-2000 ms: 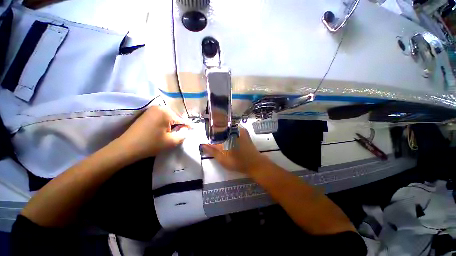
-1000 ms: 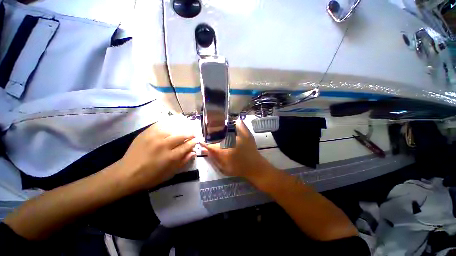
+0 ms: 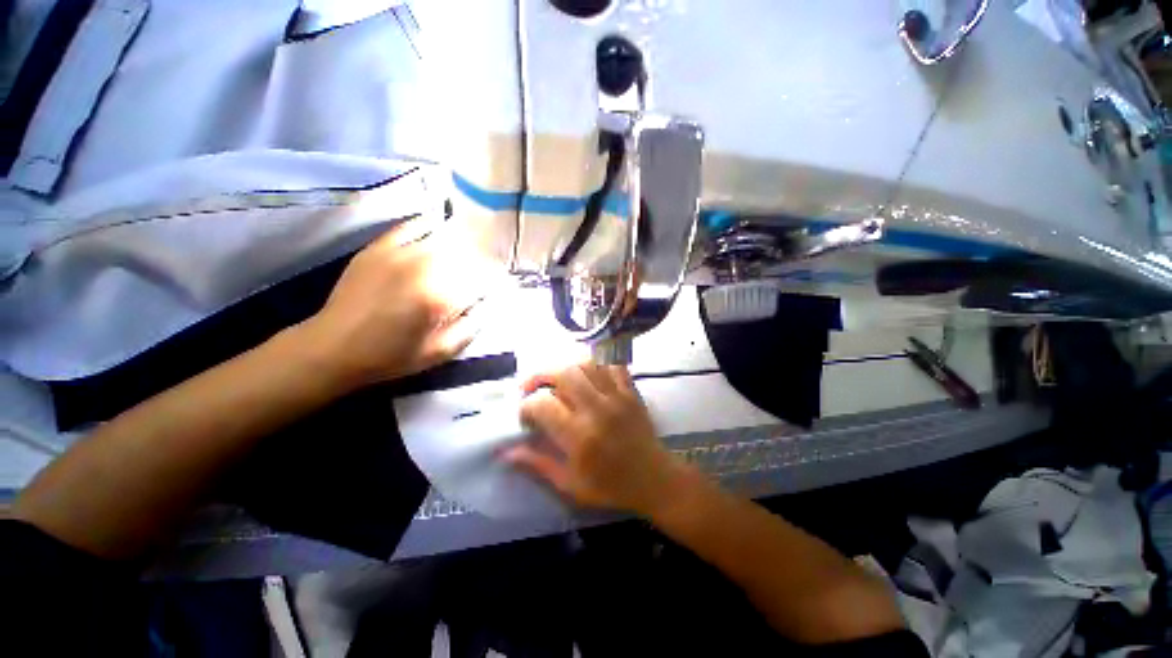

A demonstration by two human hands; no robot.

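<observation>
The light grey panel [image 3: 167, 289] spreads over the left of the table, with a dark seam line. A black panel [image 3: 321, 450] lies below it, under my left forearm. My left hand [image 3: 405, 309] holds cloth left of the needle area, which is washed out by the lamp. My right hand [image 3: 598, 431] is below the machine head, fingers bent at a small light grey piece [image 3: 476, 444] with a black band; whether it grips the piece is unclear. A pocket flap [image 3: 80, 97] with a black strip lies at the upper left.
The white sewing machine head [image 3: 797, 116] fills the top. A black cut piece [image 3: 775, 360] lies under its arm. Snips [image 3: 945, 373] lie right of it. A grey printed scale [image 3: 835, 444] edges the table. Crumpled fabric scraps [image 3: 1067, 540] are at the lower right.
My left hand has moved up, away from my right hand, which has moved lower. The small piece's lower part has shifted up and looks blurred. The camera view has shifted.
</observation>
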